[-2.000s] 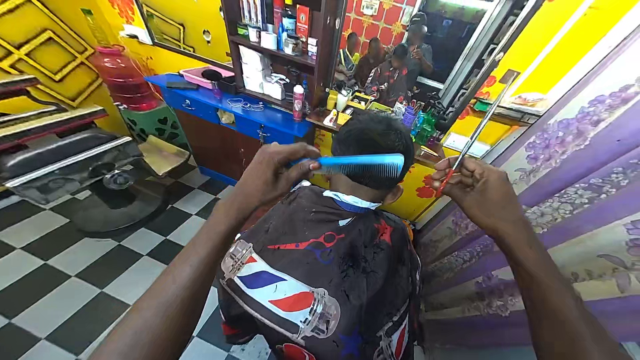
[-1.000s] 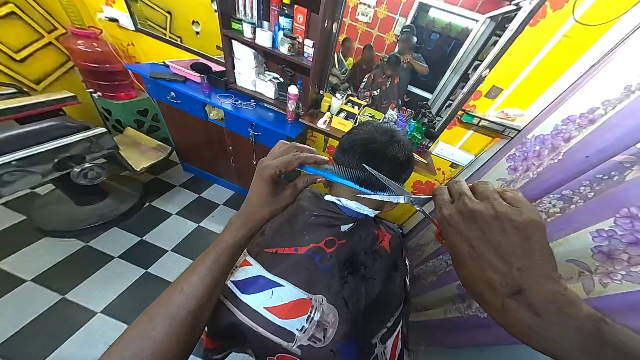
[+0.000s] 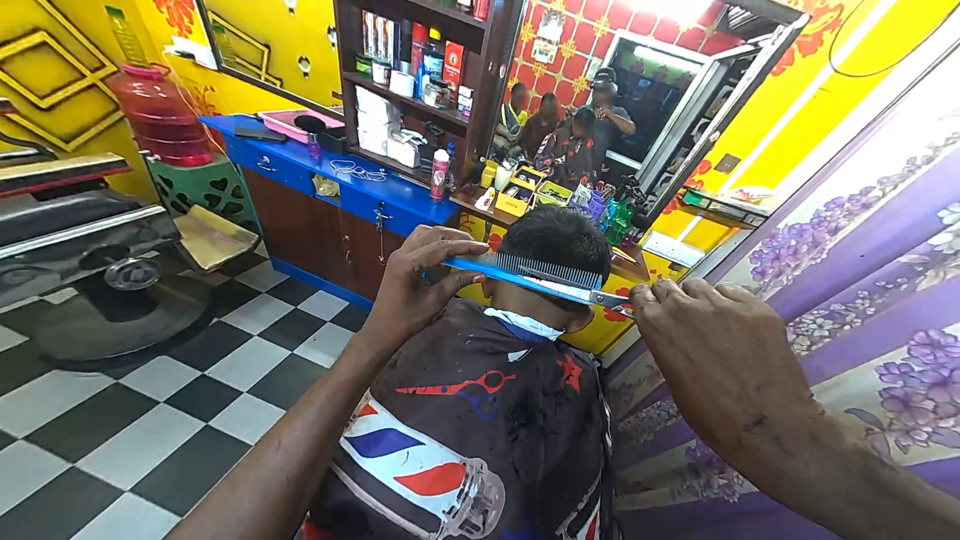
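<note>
My left hand (image 3: 427, 281) pinches one end of a blue comb (image 3: 517, 271), whose teeth point up against the back of a seated person's head (image 3: 559, 240). Scissors (image 3: 574, 291) lie along the comb with their blades nearly closed, and my right hand (image 3: 712, 349) holds them by the handles. My fingers partly hide the red on the handles. A dark barber's cape (image 3: 480, 420) printed with scissors and a barber pole covers the person's back. Around the neck sits a white and blue strip (image 3: 525, 324). Dark hair clippings lie on the cape.
Ahead stand a blue-topped counter (image 3: 352, 191), a shelf of bottles (image 3: 416, 105) and a mirror (image 3: 570, 82) showing several people. A barber chair (image 3: 82, 247) is at the left, over a checkered floor. A purple floral curtain (image 3: 847, 300) hangs close on the right.
The scissors, apart from the comb two seconds ago and spread over it one second ago, now lie nearly closed along it. My right hand has come in toward the head.
</note>
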